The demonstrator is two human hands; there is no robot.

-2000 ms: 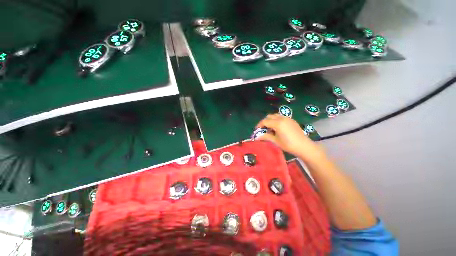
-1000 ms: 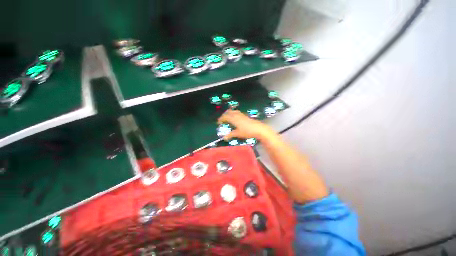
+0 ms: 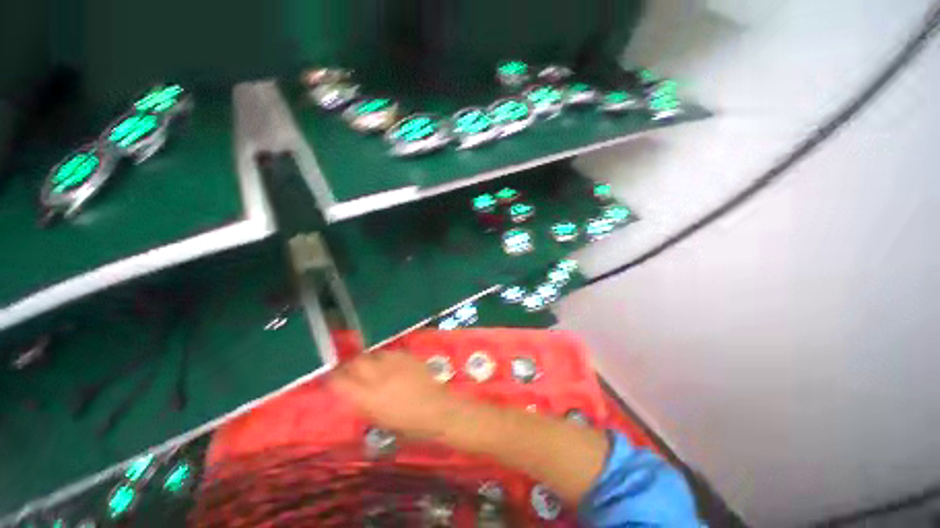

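The red compartment tray [image 3: 562,356] lies at the bottom centre, against the lower shelf's pale edge. Several round, unlit watches sit in its pockets, such as a silver one [image 3: 479,365] near the top row. My right hand [image 3: 397,394] is over the tray's upper left part, back up, its forearm reaching in from the right in a blue sleeve. The fingers are blurred and point left; whether they hold a watch is hidden. My left hand is out of the picture. Dark blurred strands cover the tray's lower left.
Lit watches [image 3: 416,131] stand in a curved row on the upper green shelf [image 3: 371,186]. Smaller lit watches [image 3: 517,241] are on the tier below, and others show at the lower left. Thin dark leads [image 3: 180,361] lie at left. A thick black cable [image 3: 758,177] crosses the white wall.
My right hand has moved from the lower shelf, where it was at a lit watch, down and left over the tray. The watch is no longer seen at the fingers. The view has shifted.
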